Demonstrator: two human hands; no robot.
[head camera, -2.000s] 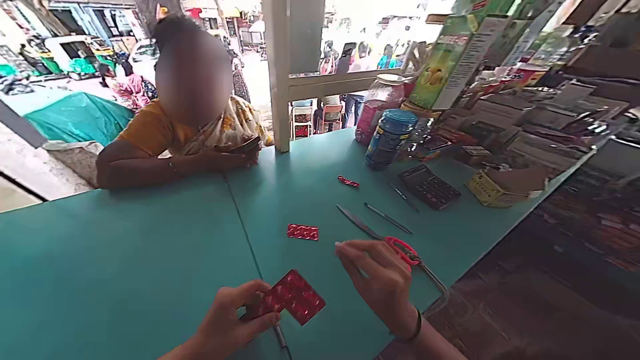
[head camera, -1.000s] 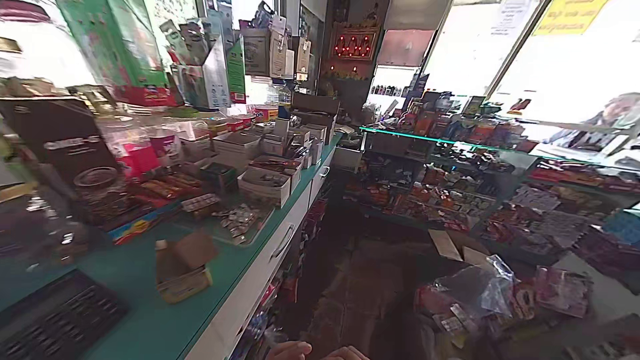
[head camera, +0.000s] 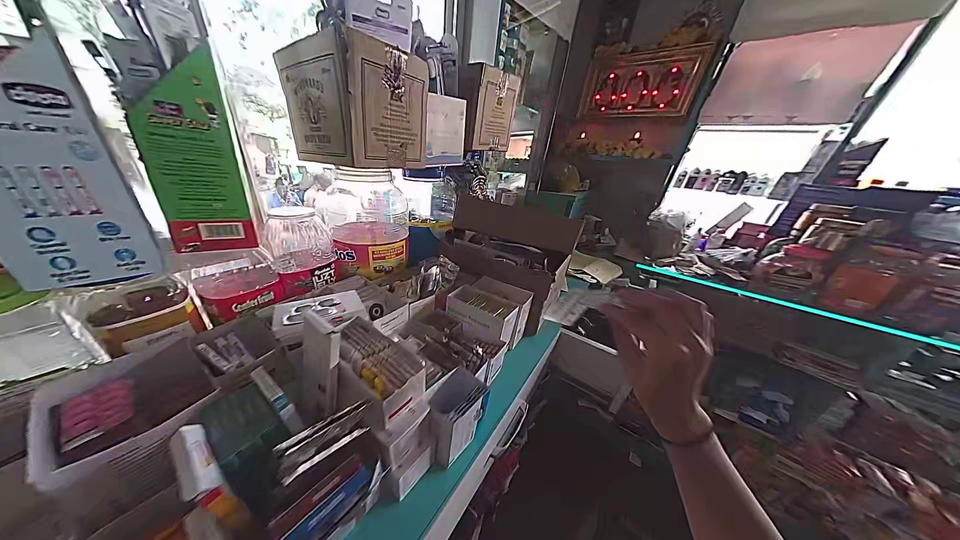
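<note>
My right hand (head camera: 664, 360), with a dark band on its wrist, is raised at right of centre. Its fingers are bent and blurred by motion, and nothing shows between them. Behind its fingertips is an open drawer or tray (head camera: 589, 337) at the counter's far end, partly hidden by the hand. Left of the hand stands an open brown carton (head camera: 517, 225) with its lid up. Nearer are small white boxes (head camera: 484, 311) of packets and a box of upright strips (head camera: 382, 367). My left hand is out of view.
The teal counter edge (head camera: 480, 442) runs along the boxes. Plastic jars (head camera: 367, 225) and a lidless plastic basket (head camera: 120, 420) stand on the left. To the right is a glass display counter (head camera: 795, 304) with a lit edge and packed goods. A dark floor (head camera: 570, 457) lies between.
The view has swung right, away from the seated person. Two seconds ago my left hand held a red blister pack; that hand is now out of view. My right hand has come up.
</note>
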